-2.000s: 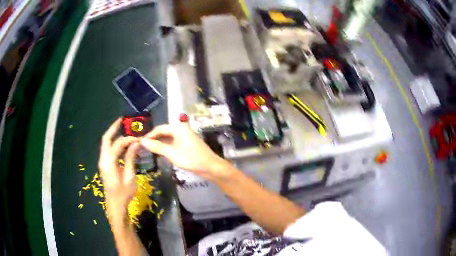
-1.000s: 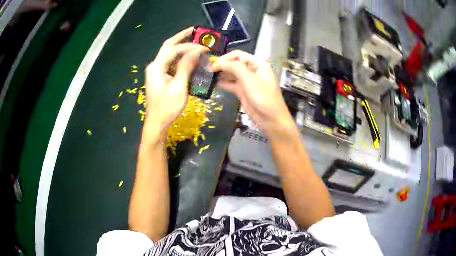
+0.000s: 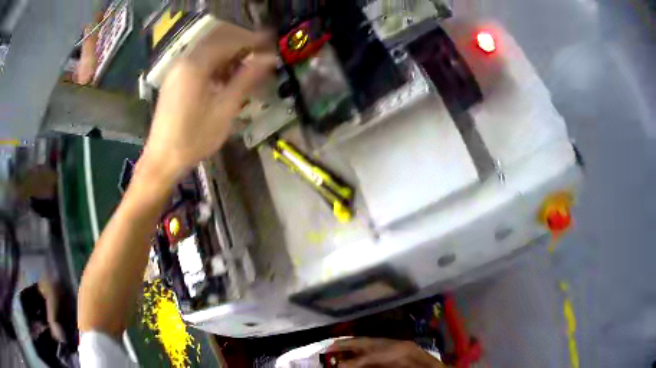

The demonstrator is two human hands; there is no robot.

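Observation:
My left hand (image 3: 205, 93) is over the press machine, blurred, fingers apart. Its fingertips are just left of a device unit (image 3: 324, 83) with a red end and round yellow centre, in the right fixture; contact is unclear. Another unit (image 3: 188, 251), red and yellow at one end and whitish below, lies in the left fixture. My right hand (image 3: 381, 353) is at the bottom edge, partly cut off, its fingers around a small dark object (image 3: 330, 359) with a hint of red.
A yellow-and-black cutter (image 3: 313, 176) lies between the fixtures. The press front has a dark-framed screen (image 3: 356, 291), round buttons and a red emergency stop (image 3: 557, 218). A red light (image 3: 486, 42) glows at the top. Yellow pieces (image 3: 169, 323) are piled at lower left. Another person's arm (image 3: 88, 54) shows upper left.
The view has swung right onto the press. My hands have parted: the left is over the right fixture, the right is low by my body. The left fixture's unit now looks whitish.

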